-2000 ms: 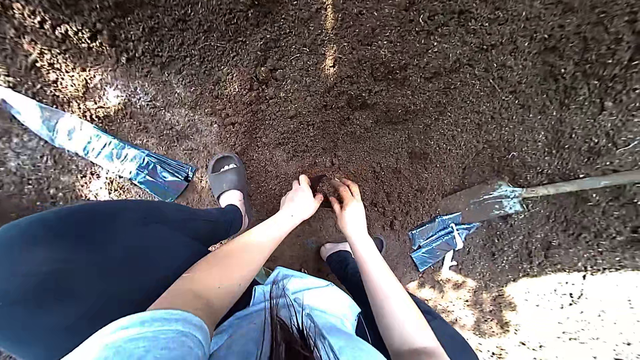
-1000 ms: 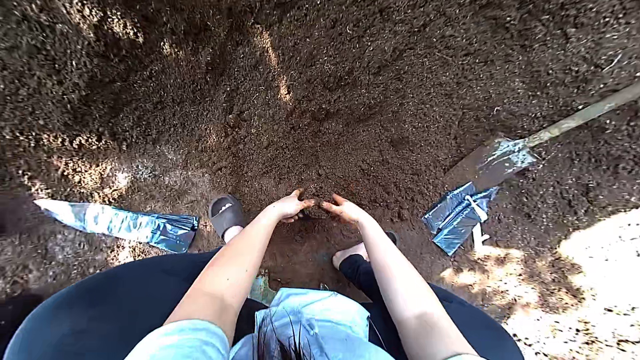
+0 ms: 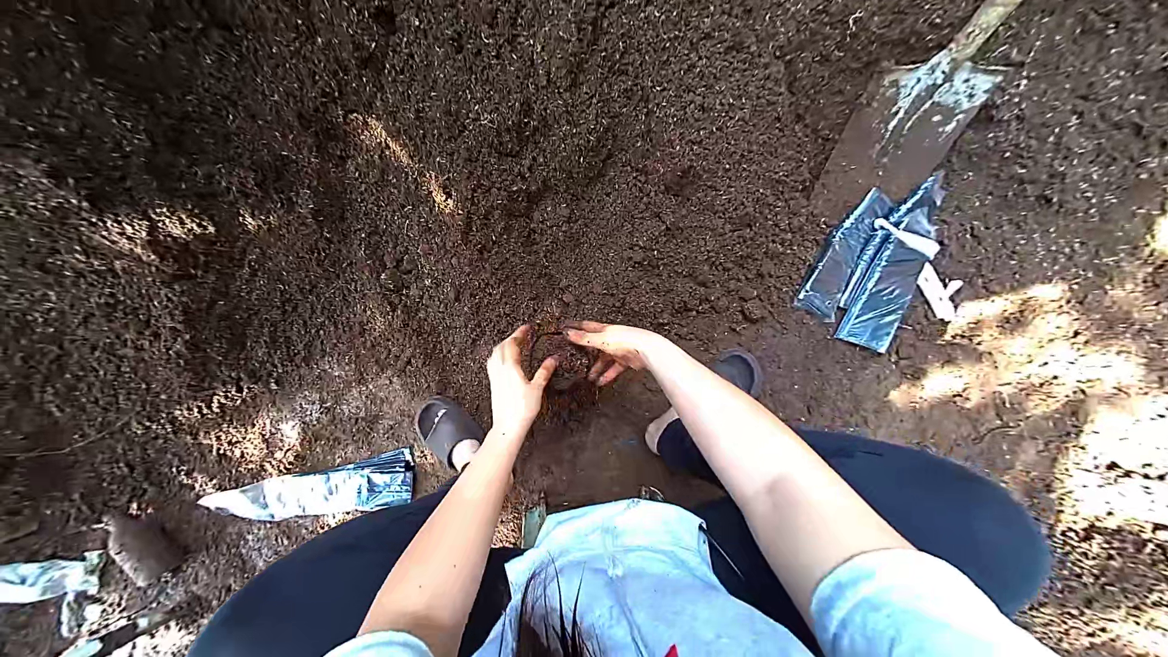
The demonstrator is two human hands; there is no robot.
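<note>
My left hand [image 3: 518, 379] and my right hand [image 3: 610, 349] are cupped on opposite sides of a dark, round-topped mass of soil [image 3: 564, 360], low over the ground between my feet. Fingers of both hands touch its rim; whether a thin bag wraps it is too dark to tell. Loose brown soil [image 3: 584, 228] spreads beyond the hands. To the right lie folded dark plastic bags [image 3: 881, 265] with a white strip across them, against the blade of a shovel [image 3: 912, 128]. Another stack of plastic bags [image 3: 319, 488] lies left of my left foot.
My feet in dark slide sandals, the left sandal [image 3: 447, 429] and the right sandal [image 3: 737, 372], stand either side of the hands. A pale plastic piece [image 3: 46, 579] lies at the far lower left. The shovel's wooden handle [image 3: 985, 27] runs off the top edge.
The view has turned and shifted. My hands have parted slightly around the soil mass, which shows more plainly between them. The bags and shovel remain on the ground.
</note>
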